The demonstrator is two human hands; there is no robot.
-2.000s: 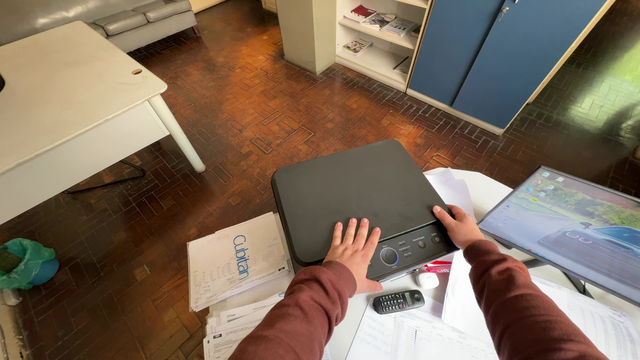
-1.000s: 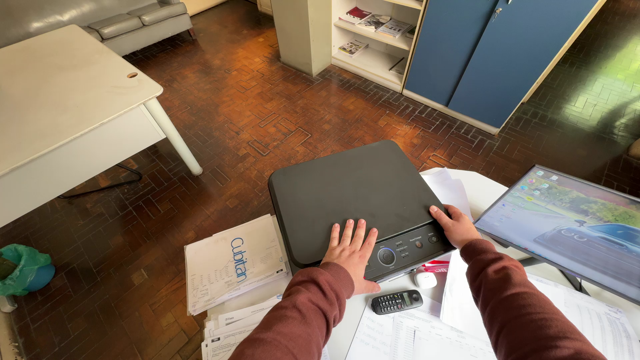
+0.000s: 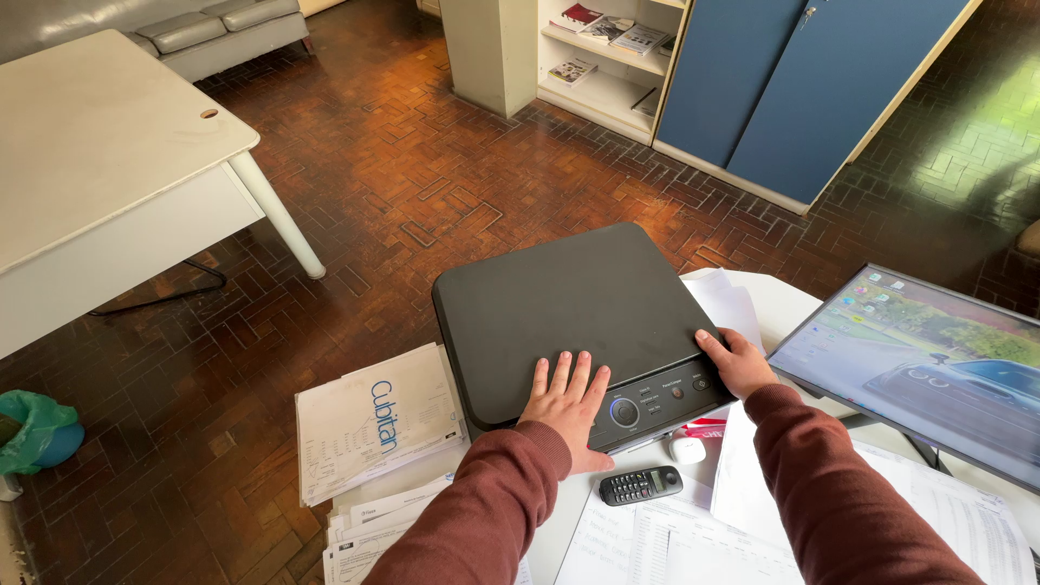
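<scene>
A black printer with a flat scanner lid [image 3: 569, 317] stands on the white desk, its control panel [image 3: 658, 406] facing me. My left hand [image 3: 569, 406] lies spread, with its fingertips on the lid's near edge and its palm by the left end of the panel. At the printer's right edge is my right hand [image 3: 735, 361], its thumb on top and the other fingers curled toward the side, partly hidden. A black cordless phone handset [image 3: 640, 486] lies on papers just in front of the printer, beside a small white case [image 3: 687, 448].
Stacks of printed papers [image 3: 378, 422] lie left of the printer, more sheets [image 3: 691, 544] in front. A monitor [image 3: 926, 357] stands at right. Beyond are a white table [image 3: 106, 146], a grey sofa [image 3: 219, 32], shelves [image 3: 601, 89], a blue cabinet [image 3: 837, 89] and a lined bin [image 3: 41, 431].
</scene>
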